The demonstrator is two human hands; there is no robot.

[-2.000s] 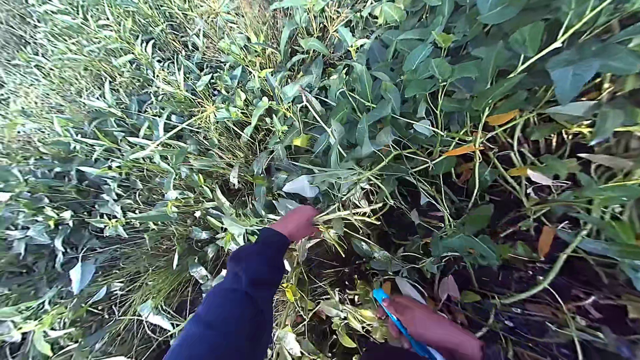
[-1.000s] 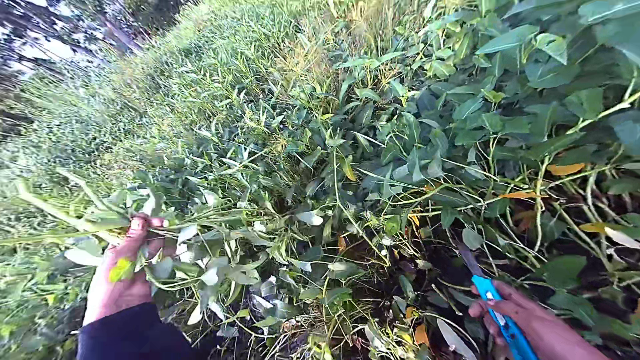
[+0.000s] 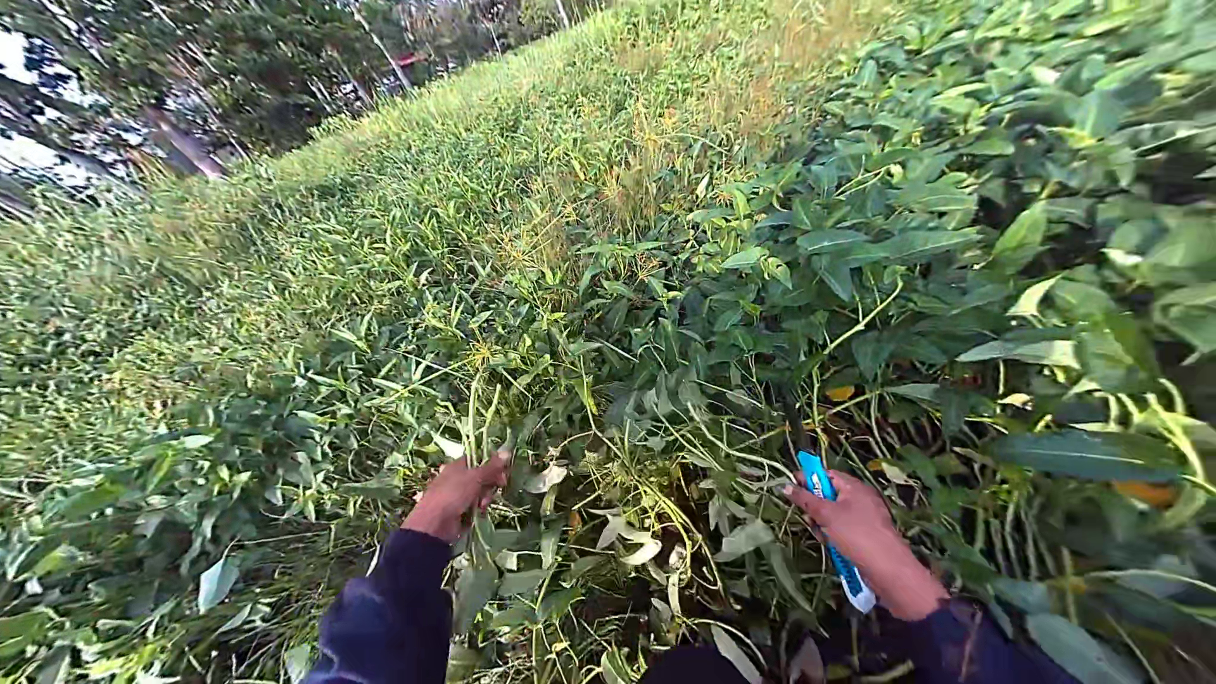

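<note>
My left hand (image 3: 460, 496) is closed around cut green plant stems (image 3: 482, 418); their stem ends point up and their leaves hang down below the fist. To the right, my right hand (image 3: 852, 518) grips the light-blue handle of a knife (image 3: 819, 480). The knife's dark blade points up among the leaves, and its edge and tip are hard to tell from the shade. Between the hands lie tangled leafy vines (image 3: 665, 503), some pale and bent over. Dark blue sleeves cover both arms.
Dense leafy plants (image 3: 902, 237) rise on the right. Grassy growth (image 3: 285, 285) covers the slope ahead and to the left. Trees (image 3: 237, 76) stand at the upper left, one with a leaning trunk. A few yellow leaves (image 3: 840, 392) lie near the knife.
My left hand has come back from the far left toward the middle, still with stems in it. My right hand keeps hold of the knife. The view has tilted up, showing more slope and trees.
</note>
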